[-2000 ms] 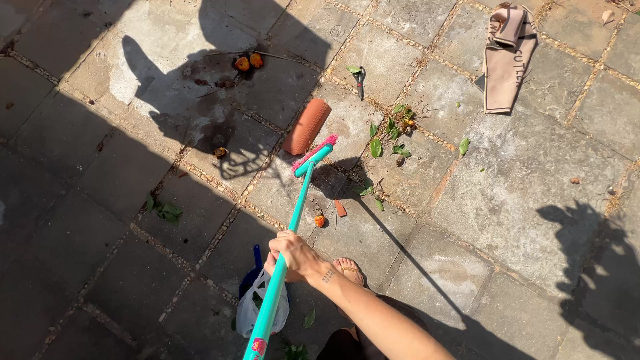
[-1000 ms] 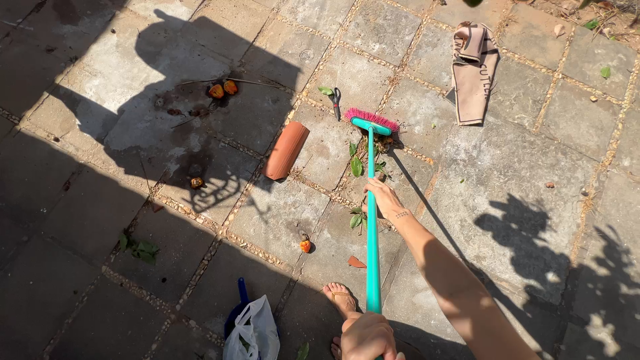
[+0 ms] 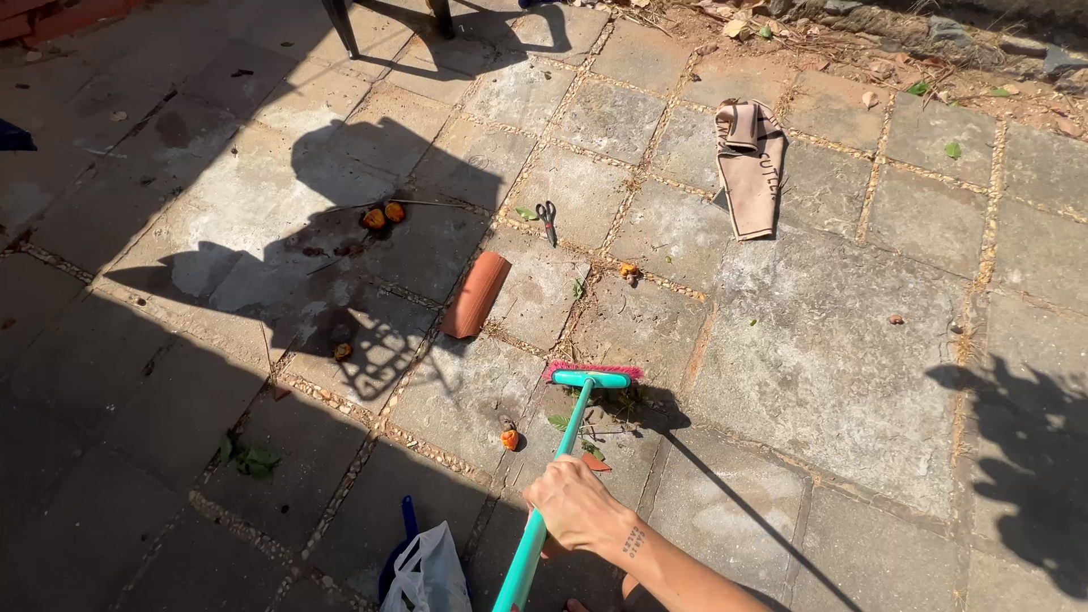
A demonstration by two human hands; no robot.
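My right hand [image 3: 578, 506] is closed around the turquoise handle of a broom [image 3: 523, 557]. The broom's turquoise head with pink bristles [image 3: 595, 378] rests on the paving, with leaves and plant debris [image 3: 625, 404] just below it in the view. A green leaf [image 3: 558, 422], a small terracotta shard [image 3: 595, 461] and an orange withered bloom or fruit [image 3: 509, 439] lie near the handle. My left hand is not in view. At the bottom, a blue dustpan [image 3: 395, 557] is partly hidden by a white plastic bag [image 3: 429, 574].
A curved terracotta tile [image 3: 478, 295] and black-handled scissors [image 3: 546, 223] lie on the stone paving. Further right is a folded beige cloth item [image 3: 752, 174] bearing writing. Dark furniture legs [image 3: 342, 27] stand at the top. More orange pieces [image 3: 382, 214] and dark leaves [image 3: 255, 461] are scattered leftward.
The broom head has moved from beside the scissors toward me, and the leaves that lay right of the tile are now mostly gathered near it. My left hand has left the view.
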